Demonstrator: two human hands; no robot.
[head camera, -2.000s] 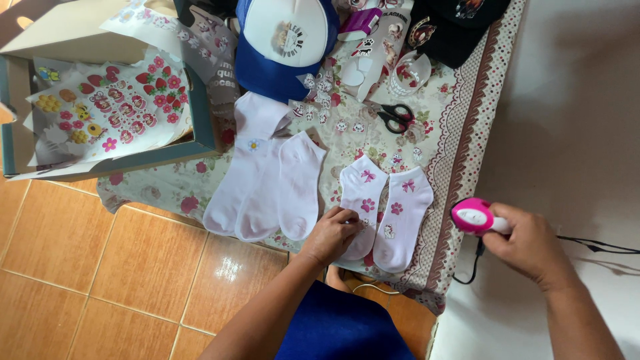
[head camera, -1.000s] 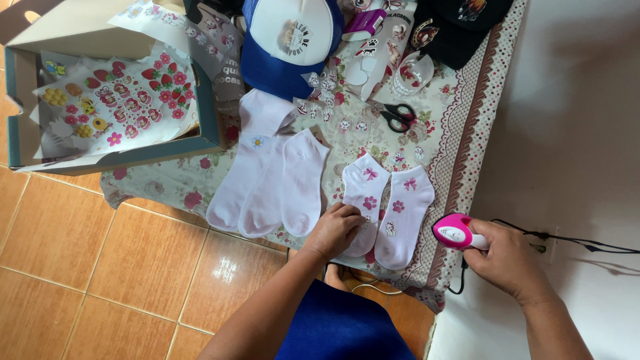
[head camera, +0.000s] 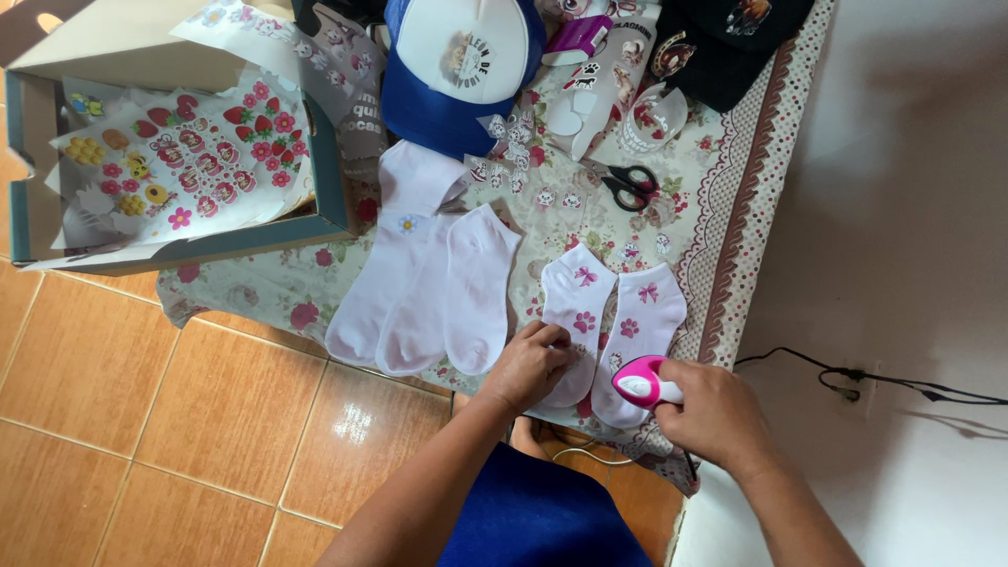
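Two white ankle socks lie side by side at the table's right front, the left sock (head camera: 577, 276) and the right sock (head camera: 650, 315), each with a pink bow and a pink paw print. My left hand (head camera: 535, 366) rests on the left sock, fingertips curled over its middle; whether they pinch anything is hidden. In my right hand (head camera: 705, 409) is the white handle of a small pink mini iron (head camera: 639, 381), its head over the lower part of the right sock, beside a small cat figure. I cannot tell whether it touches the fabric.
More white socks (head camera: 480, 291) lie left of the pair. Black-handled scissors (head camera: 630, 186), small cut transfers (head camera: 546, 197), a blue and white cap (head camera: 461, 118) and black caps (head camera: 709, 71) are behind. An open box (head camera: 335, 189) holds transfer sheets. A wall (head camera: 882, 276) stands right.
My right hand has brought the pink iron leftward from beside the table's right edge to over the right sock. The left hand has stayed on the left sock.
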